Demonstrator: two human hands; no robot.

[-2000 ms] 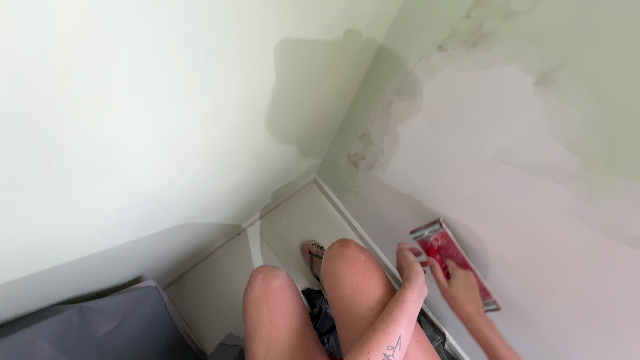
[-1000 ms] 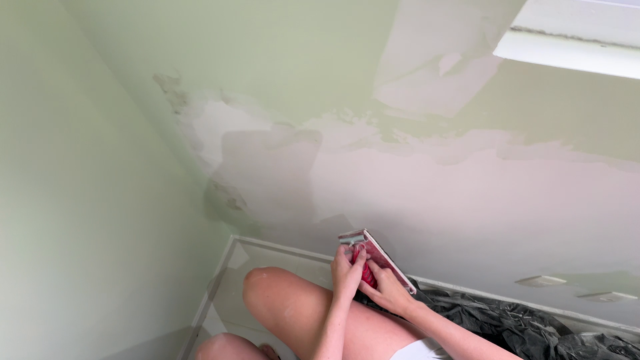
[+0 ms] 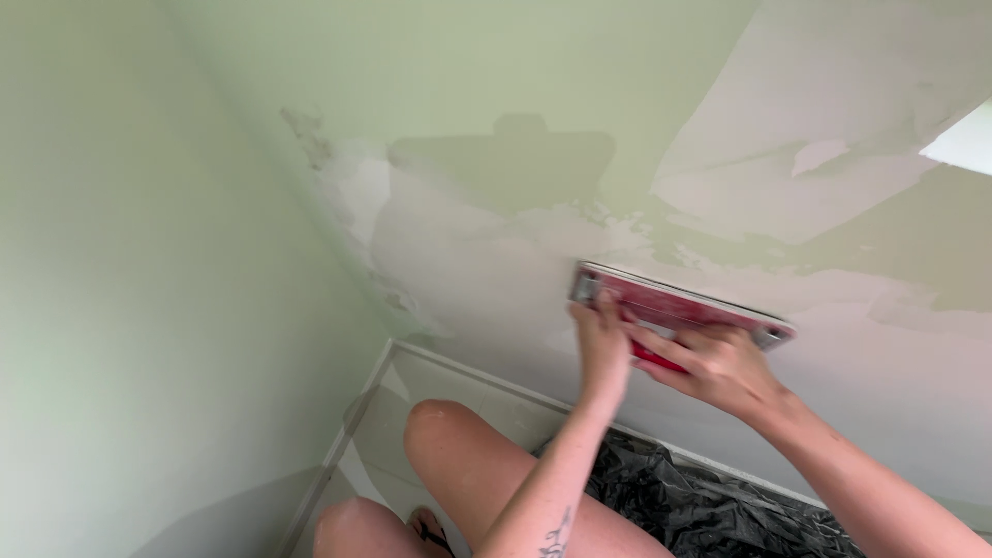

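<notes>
A red hand sander (image 3: 666, 301) with metal end clamps lies lengthwise against the wall, over a pale patch of filler (image 3: 480, 256) on green paint. My right hand (image 3: 717, 364) is closed round its red handle. At the sander's left end, by the metal clamp, my left hand (image 3: 601, 345) grips the edge with its fingers on the red plate. Both hands are slightly blurred. The sander's underside is hidden against the wall.
Crumpled black plastic sheeting (image 3: 697, 496) lies on the floor along the skirting board (image 3: 480, 376). A second green wall (image 3: 155, 310) meets this one at the left corner. My bent knees are below, over pale floor tiles (image 3: 457, 395). A white ledge (image 3: 965, 143) juts in at upper right.
The sander has moved up from low by the skirting onto the filler patch, both hands still on it. The view has turned right from the corner since the earliest frame.
</notes>
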